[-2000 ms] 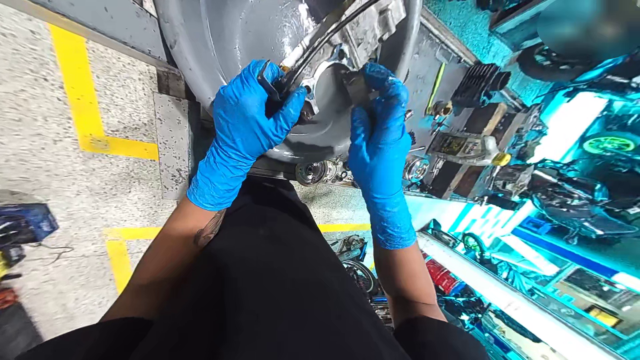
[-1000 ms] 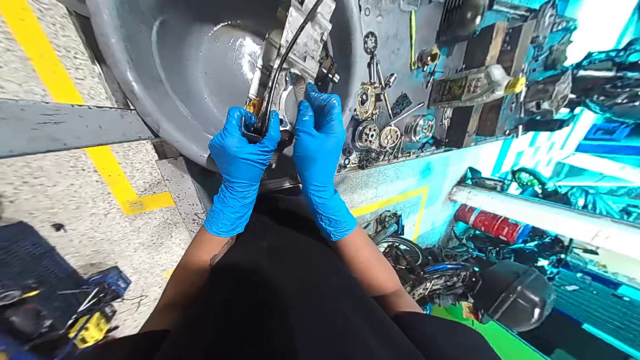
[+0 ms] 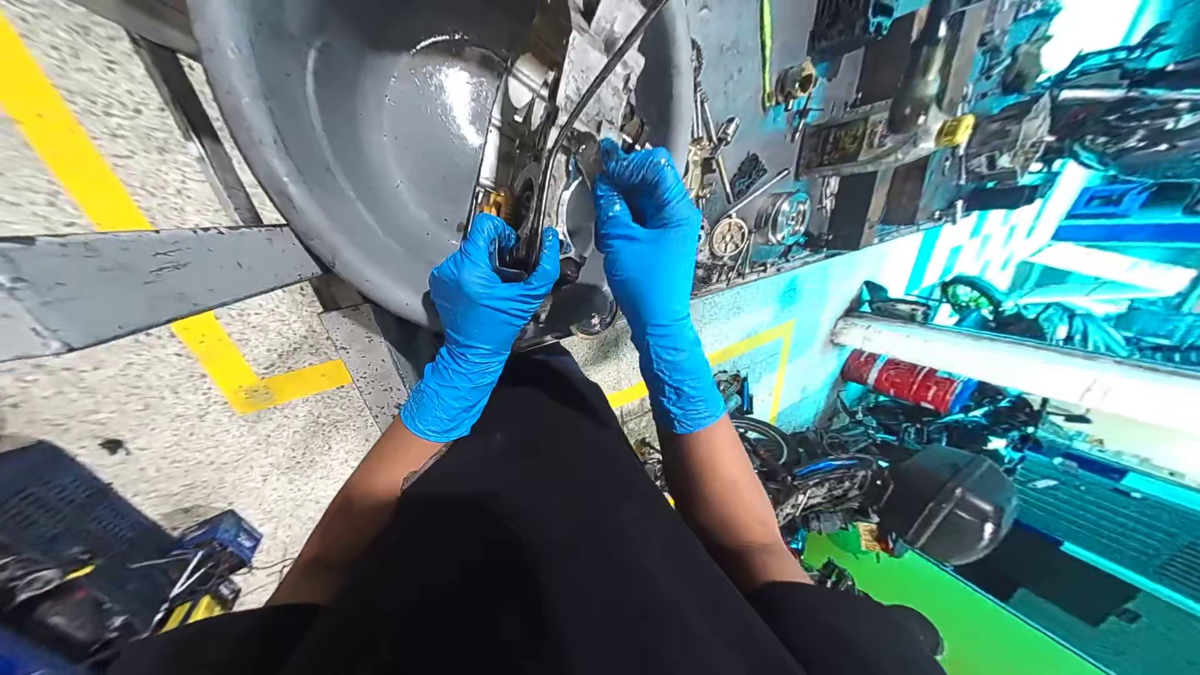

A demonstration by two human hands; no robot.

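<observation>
Both my hands wear blue gloves and are at a metal engine casing (image 3: 600,70) that rests in a large grey basin (image 3: 375,187). My left hand (image 3: 492,281) grips the casing's lower left edge, with the thumb and a finger on a dark part near a brass-coloured piece (image 3: 495,202). A black cable (image 3: 600,82) runs up across the casing. My right hand (image 3: 647,220) is curled at the casing's right side, fingertips pinched together; whether something small is between them cannot be told. Below the casing is a dark rounded part (image 3: 592,314).
Right of the basin, a metal bench (image 3: 750,94) carries gears (image 3: 729,236), wrenches and several engine parts. A grey metal beam (image 3: 159,281) lies at the left. Motorcycle parts, a red drum (image 3: 900,380) and a black top case (image 3: 952,502) stand lower right.
My right hand has moved from a dark piece at the casing's edge to a curled pose at its right side. My left hand stays on the casing. The view has shifted.
</observation>
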